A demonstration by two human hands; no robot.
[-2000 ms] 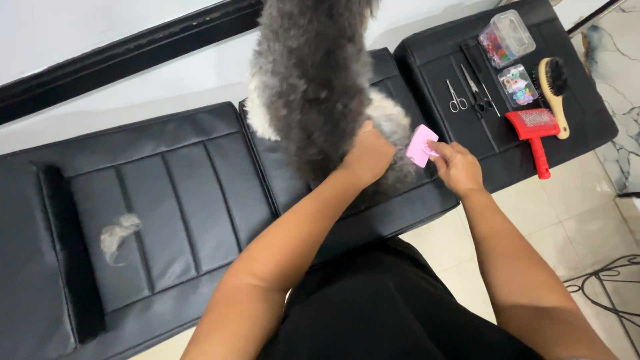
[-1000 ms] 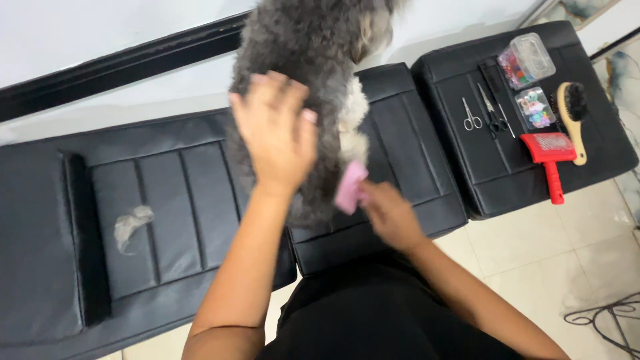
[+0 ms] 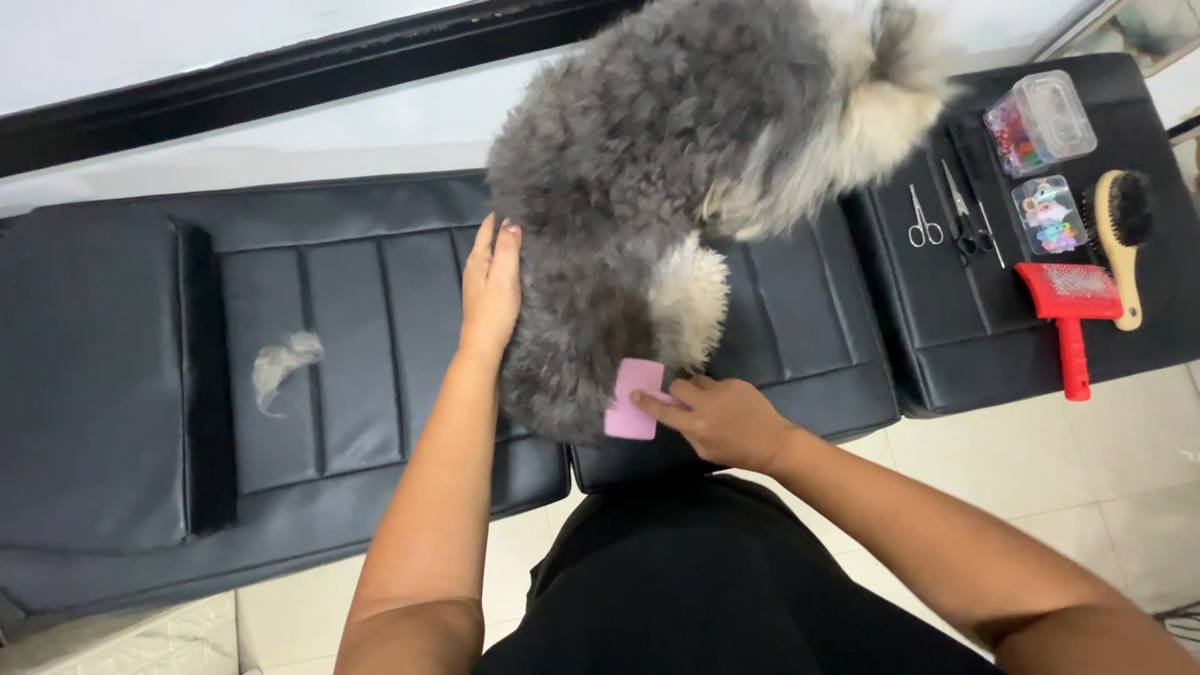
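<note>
A fluffy grey and cream dog (image 3: 628,178) is on the black padded bench (image 3: 356,356), its head toward the upper right. Flat against the dog's rump on the left side rests my left hand (image 3: 491,286), holding no tool. My right hand (image 3: 727,417) grips the handle of a pink slicker brush (image 3: 636,398), whose head touches the fur at the dog's lower hindquarters. The brush's bristles are hidden from view. Beside the brush is a cream-coloured leg (image 3: 691,300).
A clump of loose fur (image 3: 281,366) lies on the bench at left. At right are small scissors (image 3: 923,220), larger scissors (image 3: 961,211), a red slicker brush (image 3: 1069,291), a wooden-handled brush (image 3: 1120,248), a clear tub (image 3: 1050,117) and a small case of coloured items (image 3: 1048,216).
My left hand has moved from the top of the dog's back to its left side. The dog's head has come into view at the upper right. The pink brush stays in my right hand.
</note>
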